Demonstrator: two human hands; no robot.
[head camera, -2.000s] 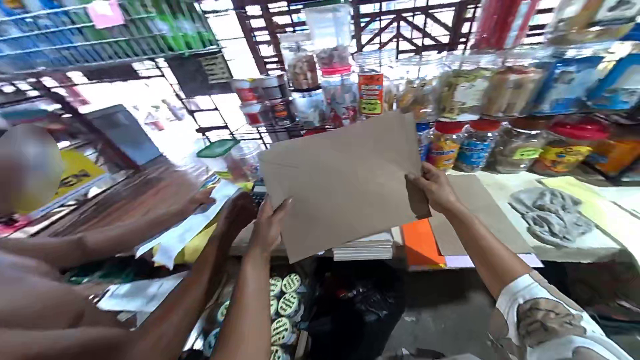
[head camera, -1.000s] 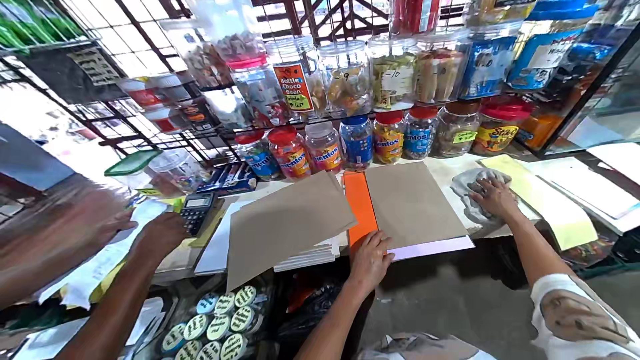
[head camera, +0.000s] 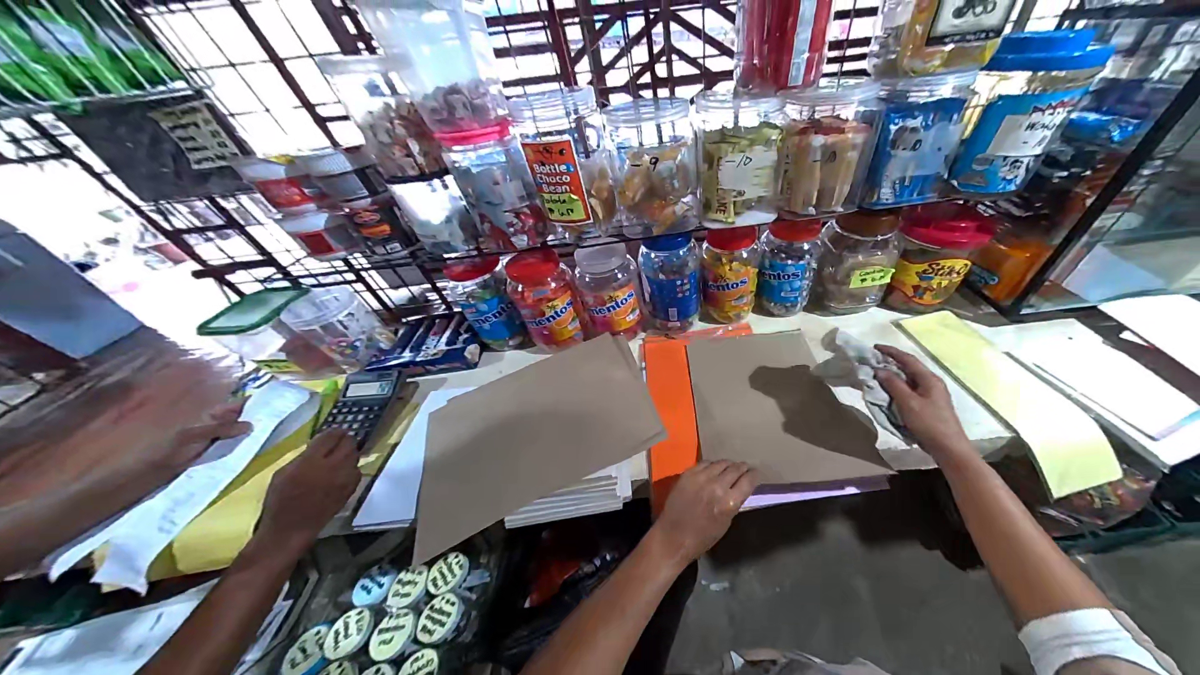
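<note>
My left hand (head camera: 705, 506) rests on the near left corner of a brown cardboard sheet (head camera: 769, 394), beside an orange sheet (head camera: 670, 403). Purple paper shows under the cardboard's near edge. Bunched in the fingers of my right hand (head camera: 919, 398) is a grey cloth (head camera: 867, 375), just right of that cardboard. Another brown cardboard sheet (head camera: 534, 431) lies tilted over a stack of white paper (head camera: 572, 502) to the left. A yellow paper strip (head camera: 1012, 398) lies to the right of the cloth.
Candy jars (head camera: 670, 281) line the counter's back, with more jars (head camera: 652, 169) shelved above. At left, another person's hands (head camera: 314, 478) are at a calculator (head camera: 361, 403) and a long paper slip (head camera: 206, 478). Round-lidded containers (head camera: 394, 633) stand below. A glass case (head camera: 1125, 206) is at right.
The cardboard I held up in both hands two seconds ago lies on the counter. My right hand has taken up the grey cloth, which lay flat under it a second ago.
</note>
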